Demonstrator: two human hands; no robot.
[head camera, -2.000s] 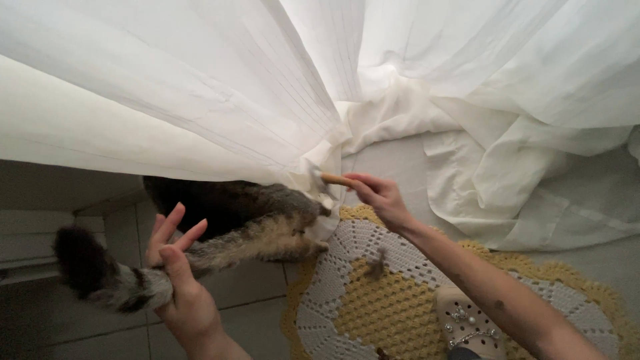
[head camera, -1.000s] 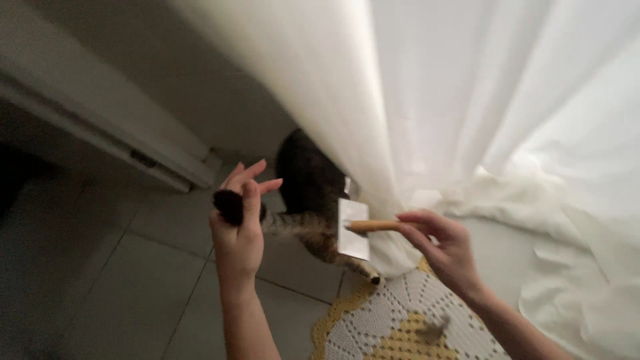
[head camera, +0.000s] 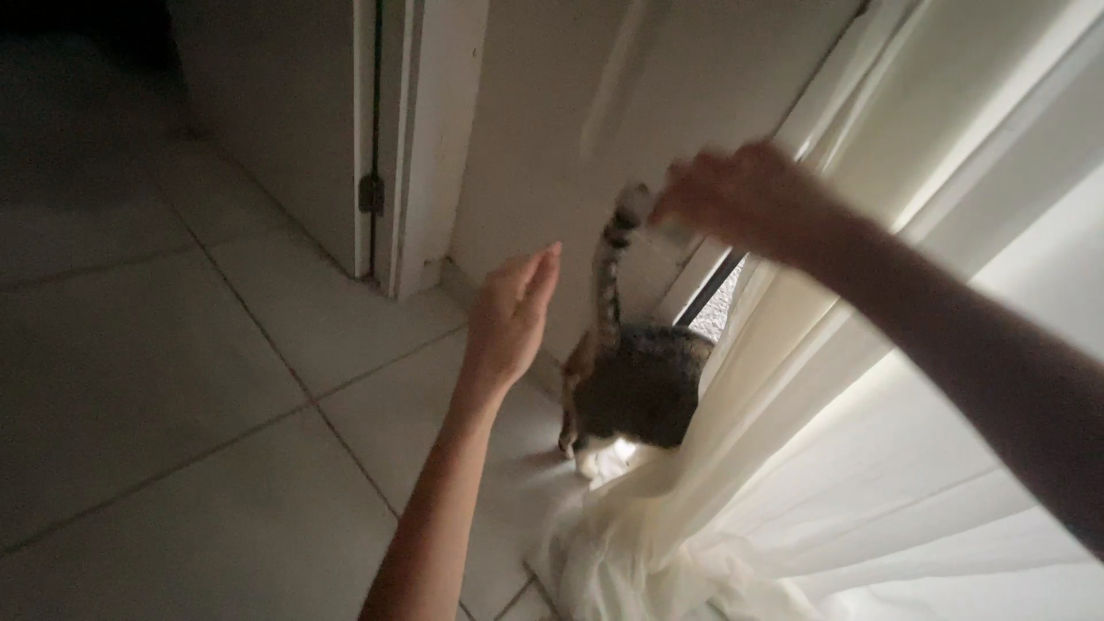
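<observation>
A tabby cat (head camera: 642, 384) stands on the tiles, partly behind the white sheer curtain (head camera: 811, 379), with its tail (head camera: 611, 267) raised. My left hand (head camera: 517, 315) is just left of the tail and apart from it, its fingers held close together, nothing seen in it. Blurred, my right hand (head camera: 720, 194) is by the tail's tip; whether it touches the tip cannot be told. The brush's wooden handle does not show clearly, and whether the right hand still holds it is hidden by blur.
A door (head camera: 276, 112) with a metal hinge (head camera: 372, 193) stands at the upper left beside its frame. Pale floor tiles (head camera: 172, 388) spread over the left side. The curtain's hem lies bunched on the floor (head camera: 655, 561), and behind it is the edge of a doorway or window frame (head camera: 703, 280).
The tail has left my left hand and now stands upright. The white brush head, seen against the tail before, no longer shows clearly. The view has swung left, and the crocheted rug is out of it.
</observation>
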